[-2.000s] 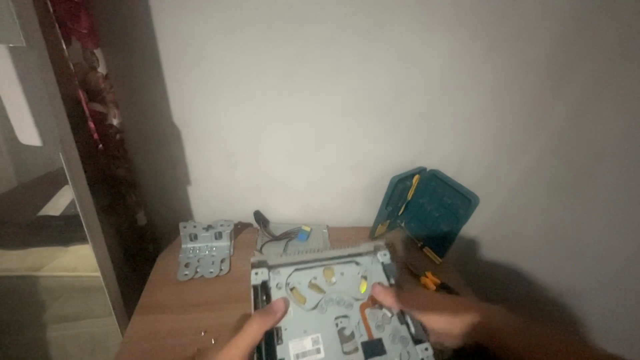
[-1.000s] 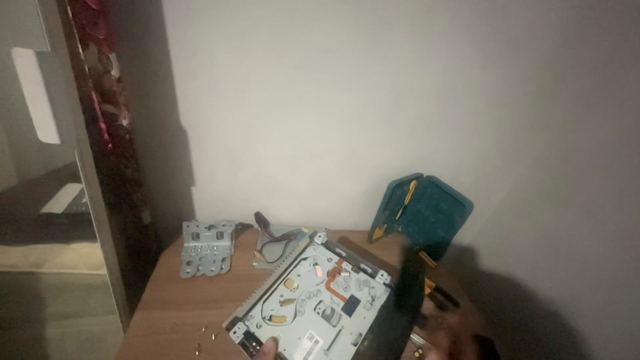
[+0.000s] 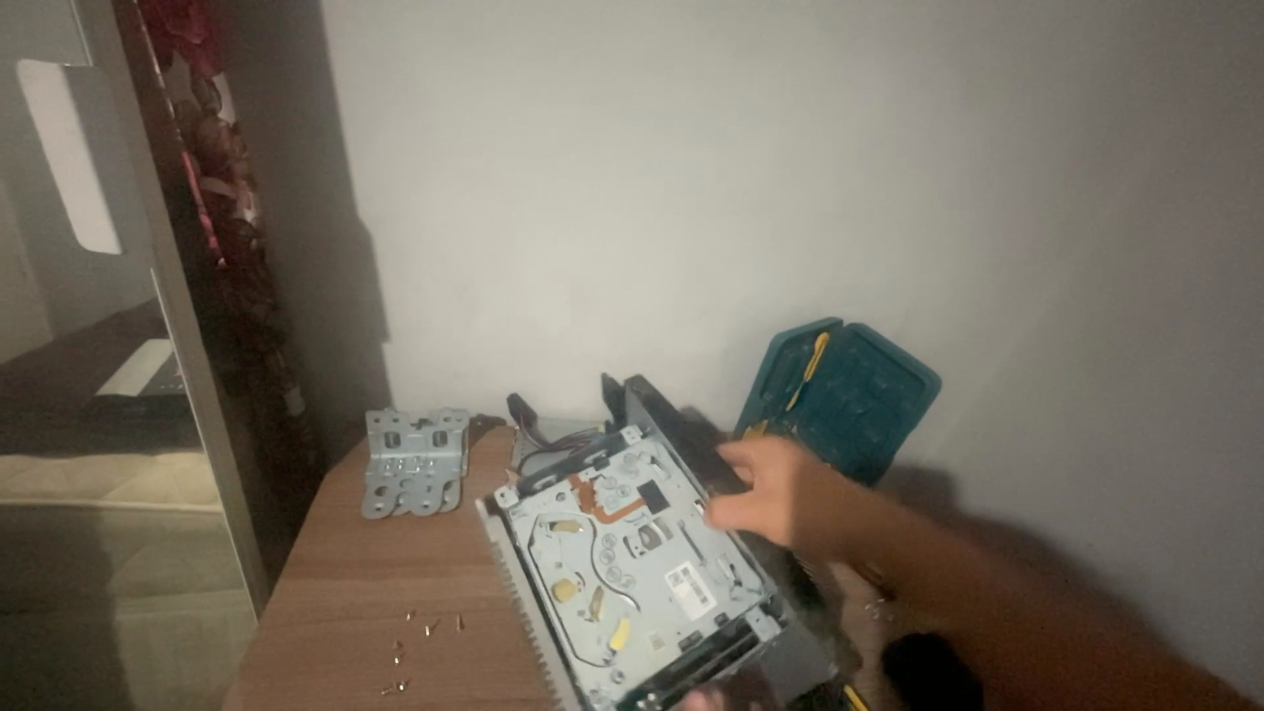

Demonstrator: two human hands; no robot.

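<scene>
A metal-cased disc drive unit (image 3: 642, 563) with an orange flat cable, a thin wire and yellow pads lies tilted above the table. My right hand (image 3: 780, 499) grips its upper right side, thumb and fingers at a black panel (image 3: 681, 430) along that edge. Only fingertips of my left hand (image 3: 706, 699) show, at the unit's lower edge; the rest is cut off by the frame. Finned metal runs down the unit's left side.
Left on the wooden table (image 3: 425, 553) stand a perforated metal bracket (image 3: 417, 464) and several small screws (image 3: 430, 628). Behind the unit lie a metal plate and wires (image 3: 553, 439). An open teal case (image 3: 869, 395) with yellow tools leans near the wall. A mirrored door stands left.
The disc drive unit has been turned, its finned side now at the left and the black panel at the upper right. My right hand has come back onto its side.
</scene>
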